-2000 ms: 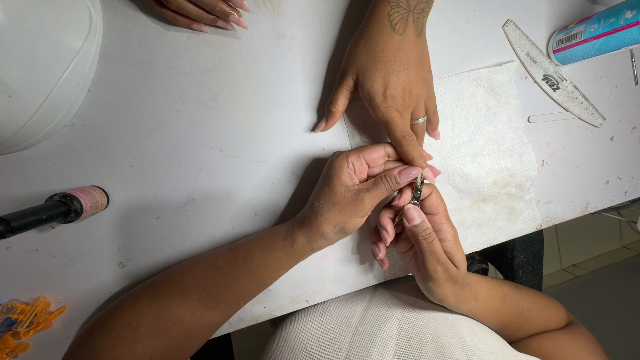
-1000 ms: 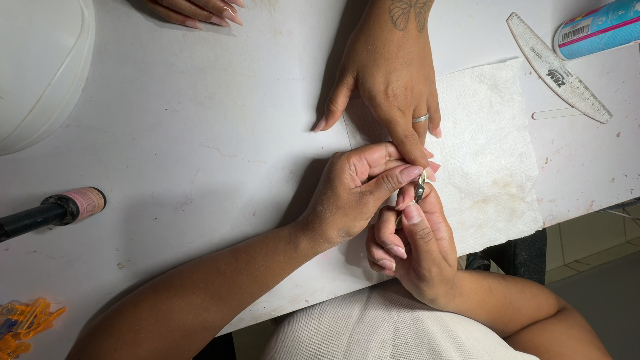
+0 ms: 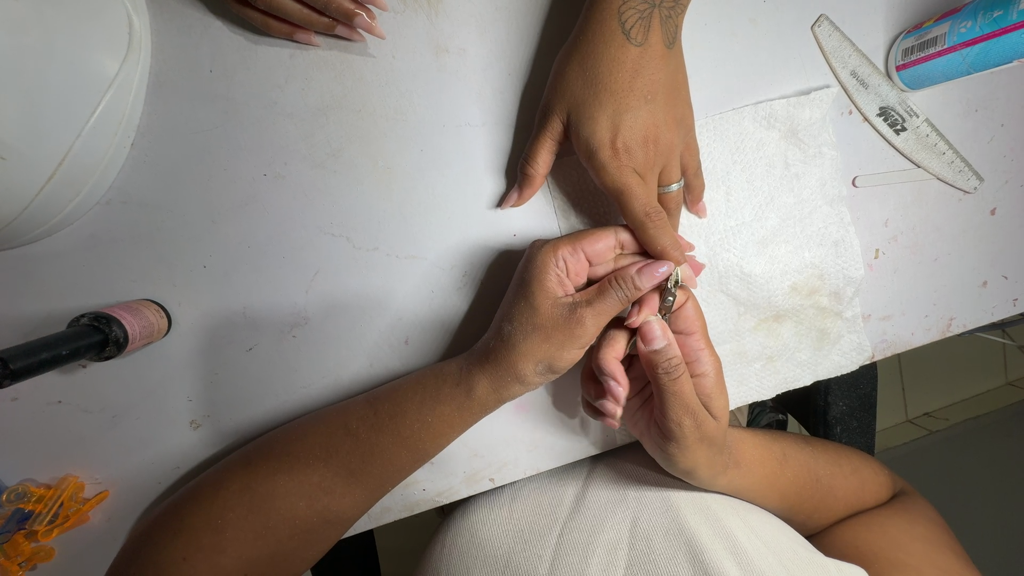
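Observation:
My left hand (image 3: 560,308) grips a finger of another person's hand (image 3: 632,120), its thumb at that fingertip. In my right hand (image 3: 672,384) are metal cuticle nippers (image 3: 669,298), their jaws up against the same fingertip. Their handles are mostly hidden in my palm. The other person's hand reaches down from the top, palm down, with a silver ring (image 3: 670,187) on one finger. Beneath and beside it lies a white paper towel (image 3: 784,256).
A nail file (image 3: 896,108) lies by a blue can (image 3: 960,44) and a thin stick (image 3: 892,178). At left are a white container (image 3: 64,112), a nail polish bottle (image 3: 132,326) and orange plastic clips (image 3: 52,512). The person's other hand (image 3: 312,16) rests at the top.
The nippers and my right fingers have shifted slightly at the fingertip. My left hand keeps its hold on the finger. The nail file has moved slightly in the view.

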